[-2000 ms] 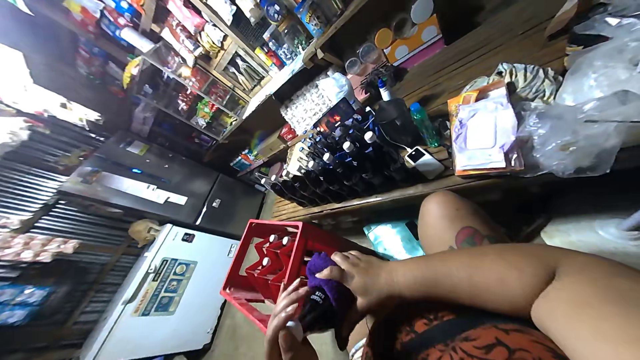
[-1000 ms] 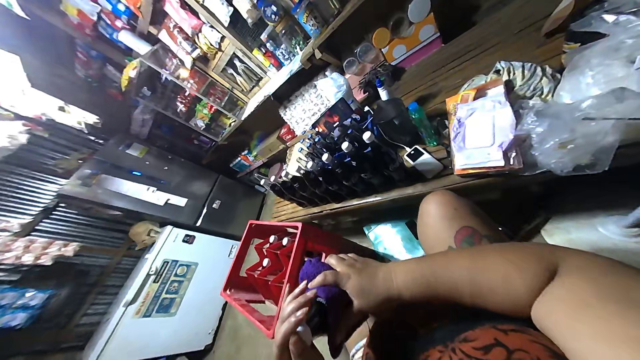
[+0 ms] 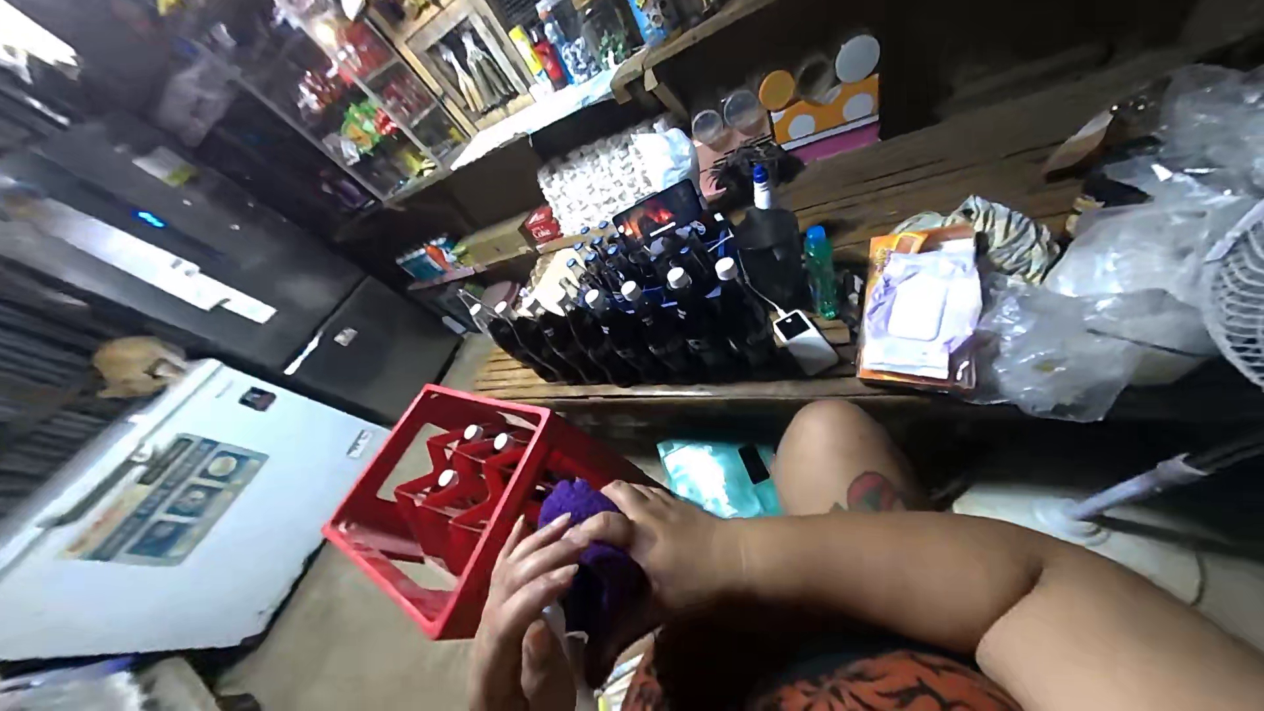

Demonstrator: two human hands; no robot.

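Note:
A purple cloth is bunched around a dark object, perhaps a bottle, whose shape is mostly hidden. My right hand grips the cloth from the right. From the lower left, my left hand holds the same bundle, its fingers over the cloth and touching the right hand's fingers. A small white part shows near the left thumb. Just beyond and left of both hands stands a red plastic bottle crate, with several white-capped bottles in its compartments.
On the wooden bench stand several dark capped bottles, a phone, a white power bank, a green bottle and packets. A white chest freezer is at left, a fan at right. My knee is beside the bench.
My hands have shifted slightly on the purple cloth and remain beside the crate. The crate and the bottles on the bench have not plainly moved.

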